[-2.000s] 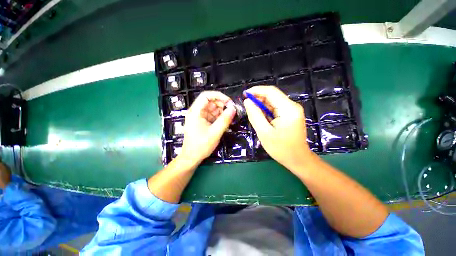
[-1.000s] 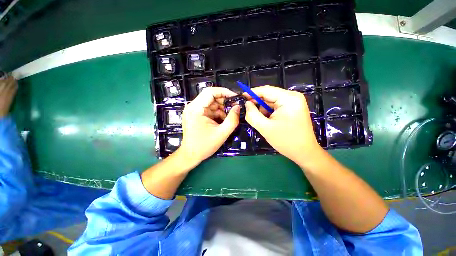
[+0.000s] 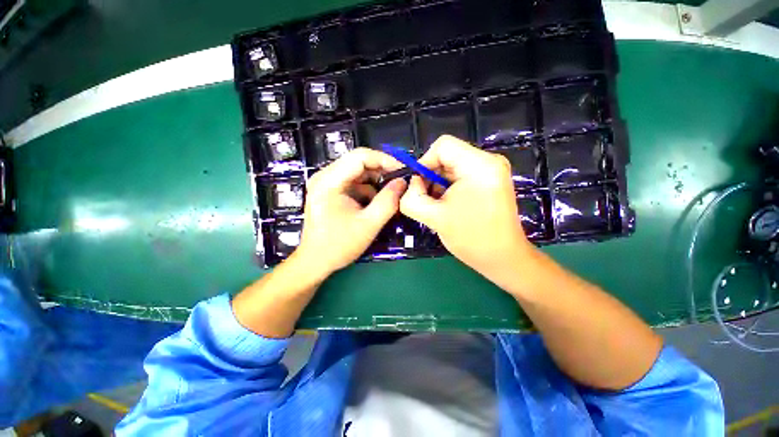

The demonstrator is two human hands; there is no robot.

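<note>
My left hand (image 3: 346, 209) holds a small black electronic module (image 3: 395, 176) between thumb and fingers above the tray; the fingers hide most of it. My right hand (image 3: 470, 201) holds a slim blue hand tool (image 3: 416, 166), slanting up to the left, with its fingertips at the module. The large glossy black blister tray (image 3: 504, 125) lies below both hands. Several modules with whitish patches sit in its left pockets, one at the top left (image 3: 263, 58) and one in the second column (image 3: 322, 96).
A clear coiled tube (image 3: 696, 256) and a dark unit with a round gauge (image 3: 764, 224) are at the right. A white strip (image 3: 128, 101) and dark green conveyor lie beyond the tray. Another person's blue sleeve (image 3: 51, 350) is at the lower left.
The module, first face-up between both hands, is now tilted and mostly covered by fingers. The blue tool lies flatter across it. The neighbour's hand at the left has gone out of view.
</note>
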